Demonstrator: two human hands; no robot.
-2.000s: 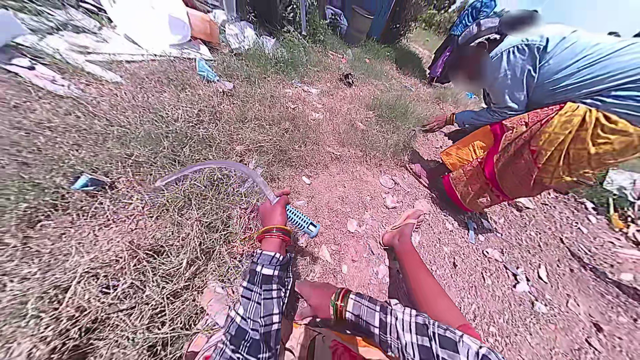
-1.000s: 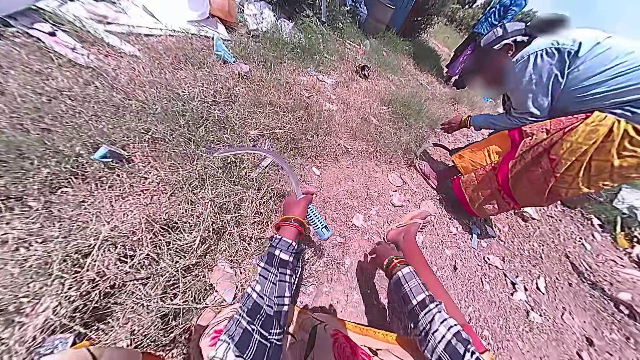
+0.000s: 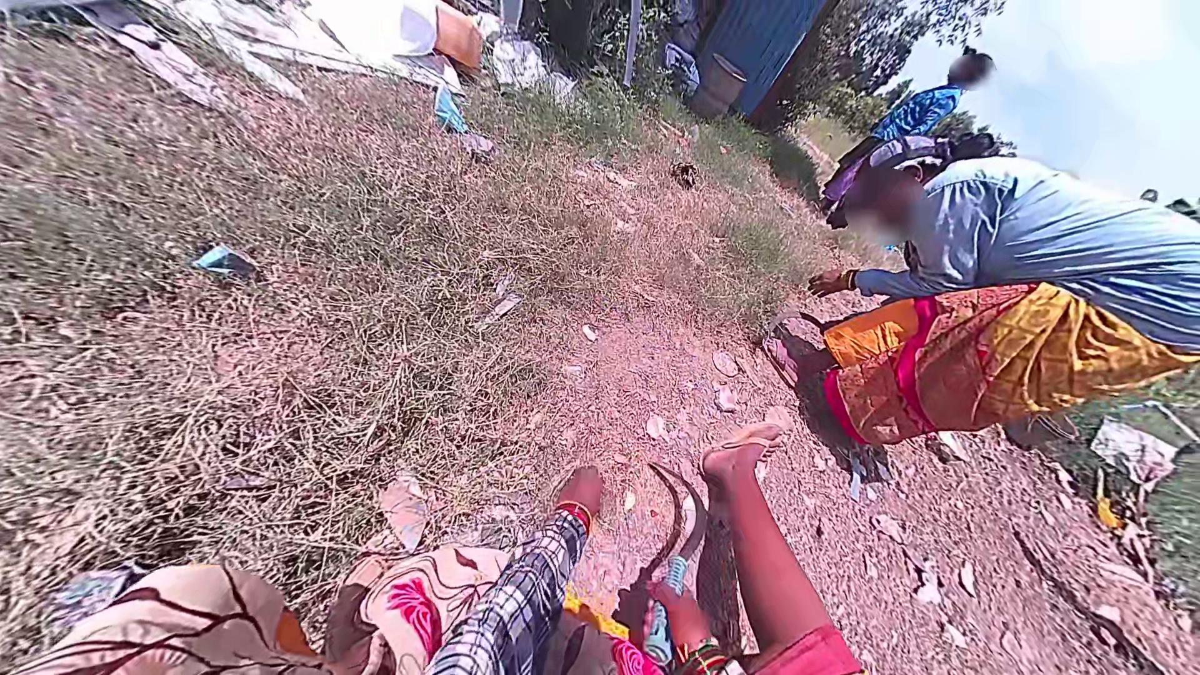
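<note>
A sickle [image 3: 695, 520] with a curved metal blade and a ribbed light-blue handle is low in the middle of the view. My right hand [image 3: 682, 614], with bangles at its wrist, is closed around that handle near my lap. The blade rises from it beside my bare lower leg, and a dark curved shadow falls to its left. My left hand [image 3: 582, 489] reaches over the bare soil at the edge of the dry grass [image 3: 394, 375], left of the blade. Its fingers are not clearly visible, and nothing is seen in it.
At the right a person [image 3: 1059, 244] in a blue shirt and a yellow and red cloth bends to the ground. Another person [image 3: 914, 117] is behind. Stones and scraps litter the soil. White sheets [image 3: 347, 33] and a blue metal panel [image 3: 764, 47] stand at the back.
The sickle was in my left hand over the grass. Now my right hand holds it, lower and closer to me. Another person in blue shows more fully behind the bending one.
</note>
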